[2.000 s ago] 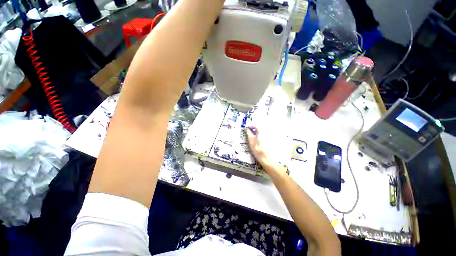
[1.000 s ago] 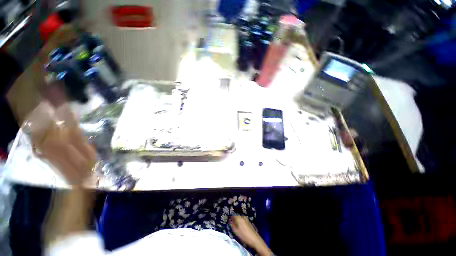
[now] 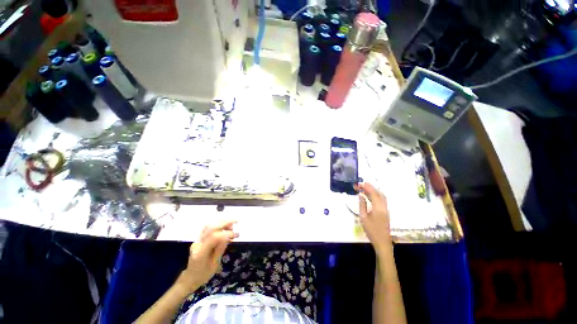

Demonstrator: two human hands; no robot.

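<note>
A black smartphone [image 3: 345,166] lies flat on the white table with its screen up. My right hand [image 3: 376,214] is at its lower right corner, with a fingertip at or touching the edge and the thumb just below. No grip on the phone shows. My left hand [image 3: 212,251] is raised at the table's front edge, fingers partly curled and fingertips apart; no object shows in it. The off-white sewing machine head [image 3: 190,57] and its metal bed plate [image 3: 209,152] stand left of the phone.
Thread spools [image 3: 69,82] stand at back left, more [image 3: 321,47] at the back. Scissors [image 3: 43,169] and crinkled plastic [image 3: 114,183] lie left. A pink flask [image 3: 347,73] is behind the phone; a control panel [image 3: 427,107] and snips [image 3: 422,185] are right. Blue bins [image 3: 148,272] are below.
My left hand has come down from the machine to the table's front edge. My right hand left the bed, dropped to the lap, then moved to the phone. The view has shifted.
</note>
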